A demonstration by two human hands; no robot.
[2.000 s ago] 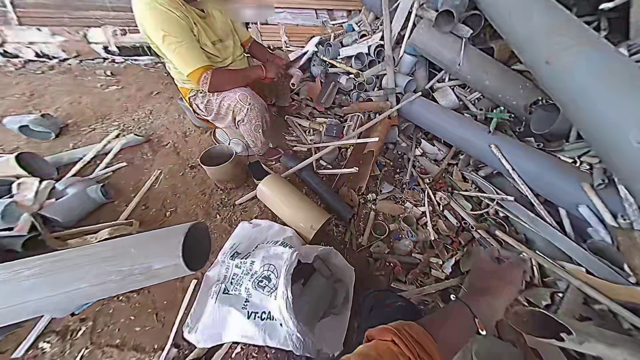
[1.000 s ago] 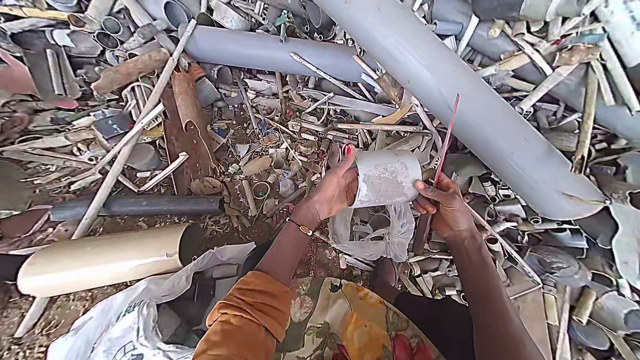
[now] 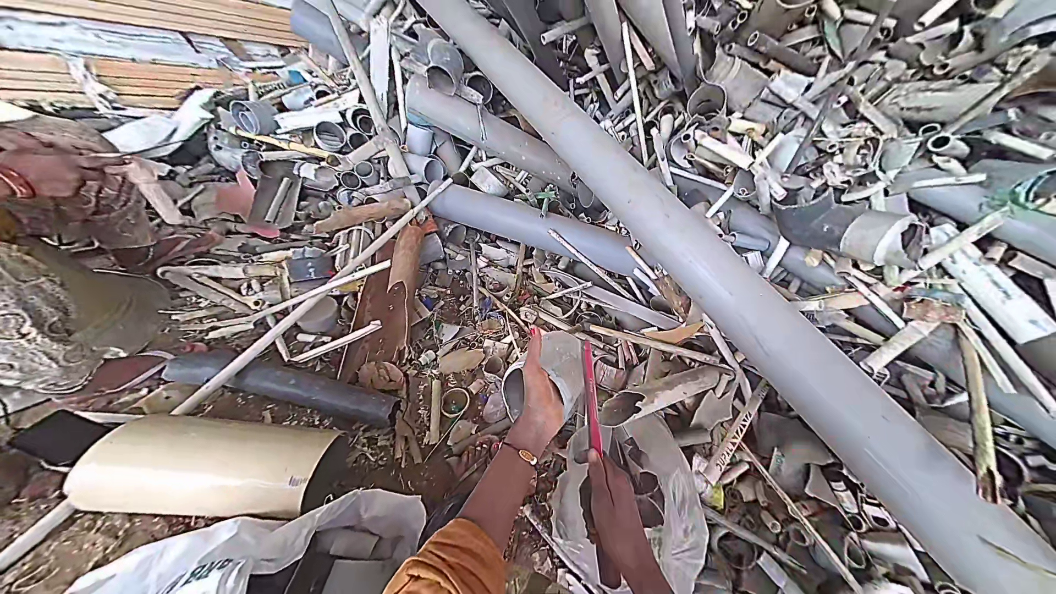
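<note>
A short piece of grey plastic pipe (image 3: 569,367) is gripped in my left hand (image 3: 538,402), its open end facing left. My right hand (image 3: 615,503) is closed on a thin red tool (image 3: 591,396), likely a hacksaw blade or its frame, which stands upright beside the pipe's right end. Whether the two touch is not clear. Below my right hand lies a clear plastic bag (image 3: 681,511) with cut pipe pieces in it. A white woven sack (image 3: 206,549) with grey pieces inside lies at the lower left.
A long grey pipe (image 3: 660,239) slants across the scrap heap. To the left are a cream pipe (image 3: 198,466), a dark pipe (image 3: 289,392) and a long thin stick (image 3: 330,285). Another person's hand (image 3: 49,161) shows at the left edge.
Two seconds ago one hand reached into scrap at the right; a second ago both hands held the pipe piece and red tool. Now the right hand is lower, the tool upright. The view has shifted.
</note>
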